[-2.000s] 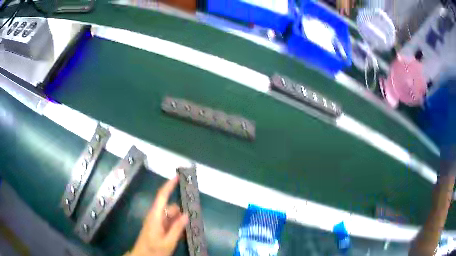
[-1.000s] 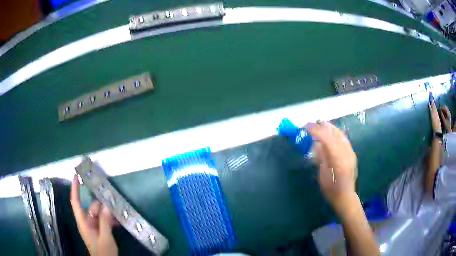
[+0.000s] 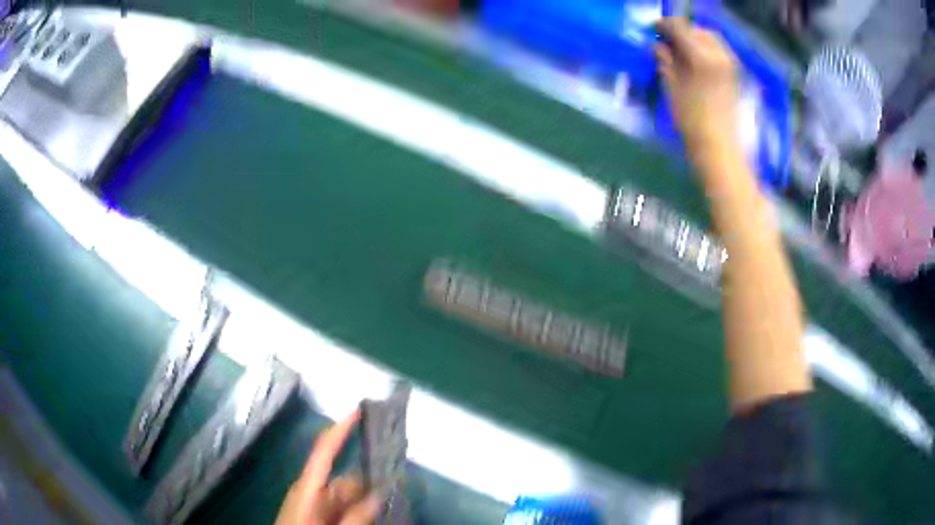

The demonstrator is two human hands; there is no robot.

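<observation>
My left hand point(image 3: 330, 490) is at the bottom edge, partly cut off, holding a grey fixture bar point(image 3: 384, 441) near its upper part. The bar is blurred and its seats are hard to make out. My right arm reaches across the belt, and my right hand point(image 3: 699, 77) is over the blue bins at the top. Its fingers are bent near a small blurred thing at the top edge; whether they grip it is unclear. The blue adhesive sheet point(image 3: 554, 511) shows only its top edge, right of the held bar.
Two fixture bars point(image 3: 169, 385) point(image 3: 220, 451) lie left of my left hand. One bar point(image 3: 525, 318) lies on the green belt point(image 3: 338, 205), another point(image 3: 664, 238) on the far white rail. A blue bin point(image 3: 774, 103), a grey machine block point(image 3: 62, 82) and a pink round object point(image 3: 890, 226) stand beyond.
My right hand has left the small blue scrap near the adhesive sheet and reached far forward over the bins. The view has swung left. My left hand still holds the bar.
</observation>
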